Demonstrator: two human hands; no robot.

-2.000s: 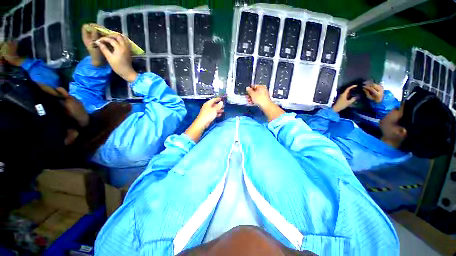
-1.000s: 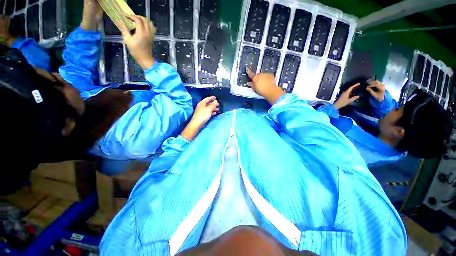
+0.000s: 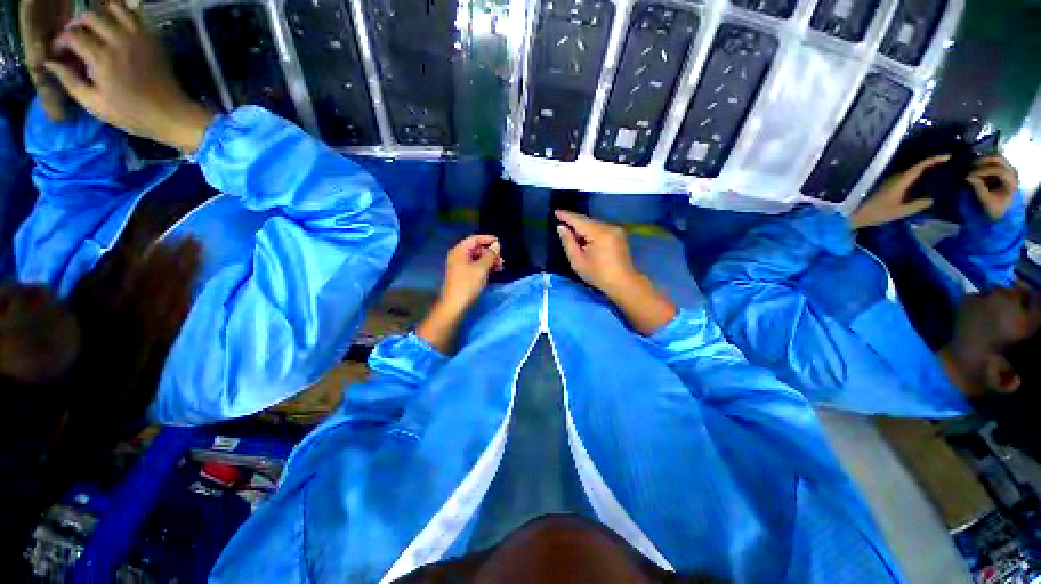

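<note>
My left hand (image 3: 471,268) is low in the middle, in front of the bench edge, fingers curled and thumb near the index finger. A tiny pale spot shows at its fingertips; I cannot tell whether it is a held piece. My right hand (image 3: 599,253) is beside it, apart from it, below the tray, with its index finger partly extended and nothing visible in it. A white blister tray (image 3: 788,108) lies on the bench beyond, cut off at the top. It holds black phone housings (image 3: 639,86) with pale specks. One lower-row pocket is empty.
Another tray of black housings (image 3: 331,69) lies at the left. A person in a blue smock (image 3: 285,262) sits close on the left, another (image 3: 799,297) on the right, holding something dark. Boxes and a blue frame (image 3: 143,491) show at the lower left.
My right hand has drawn back from a housing in the tray to near my left hand. The view has shifted, with the trays larger and cut off. The left neighbour's yellow sheet no longer shows.
</note>
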